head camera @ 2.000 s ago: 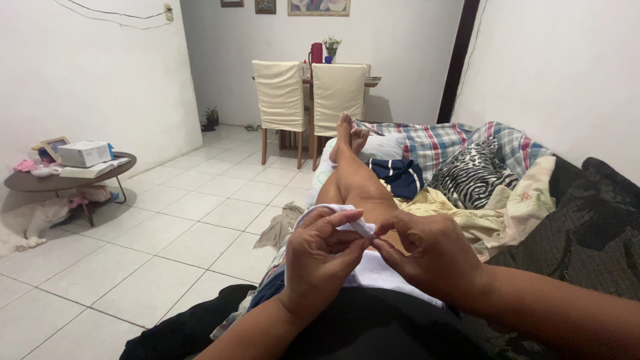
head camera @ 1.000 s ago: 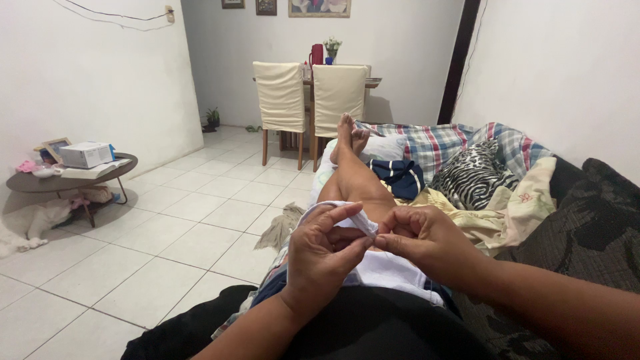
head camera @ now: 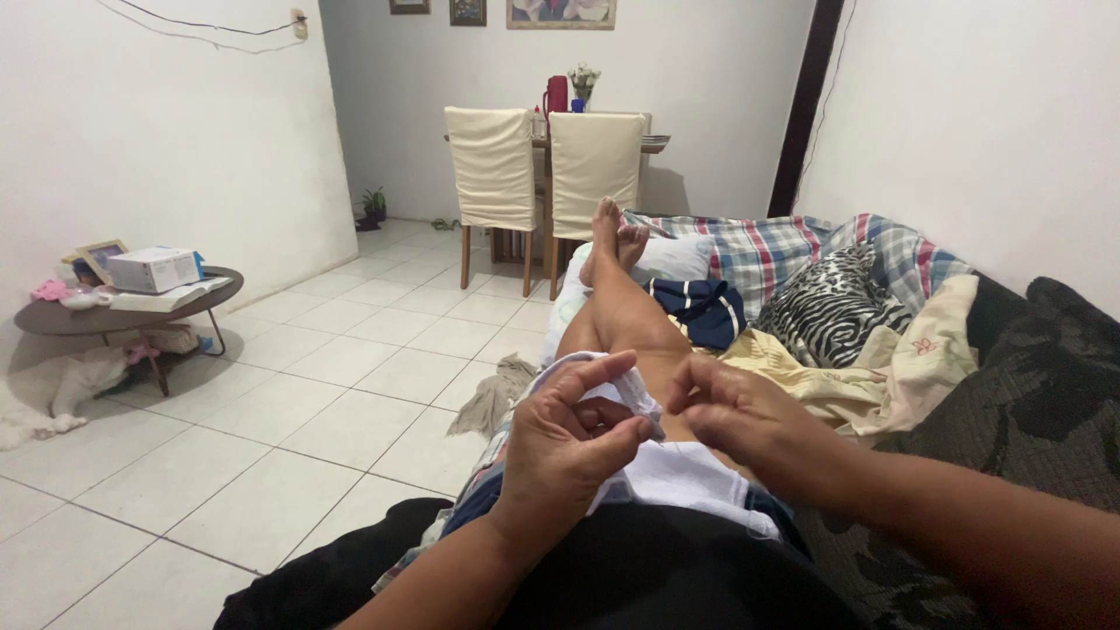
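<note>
A white cloth (head camera: pixel 687 477) lies across my lap, and one edge of it rises up to my left hand (head camera: pixel 573 429). The thumb and fingers of that hand pinch the raised fold. Just to the right of the fold is my right hand (head camera: pixel 735 416), its thumb and index fingertips brought together and a small gap between them and the cloth. Whether something thin, such as a needle or thread, is between those fingertips is too small to tell. My bare legs (head camera: pixel 621 324) stretch out beyond the cloth, crossed at the ankles.
Along the sofa at right lie a navy cloth (head camera: pixel 700 311), a zebra-print pillow (head camera: pixel 831 306) and a yellow cloth (head camera: pixel 787 367). A grey rag (head camera: pixel 494 398) hangs at its left side. A low round table (head camera: pixel 66 319) holds a box (head camera: pixel 156 269); a white animal (head camera: pixel 66 389) lies beneath. Two covered chairs (head camera: pixel 494 171) stand ahead.
My right hand has come away from the cloth fold, where its fingertips met those of my left hand before. My left hand has kept its pinch on the fold.
</note>
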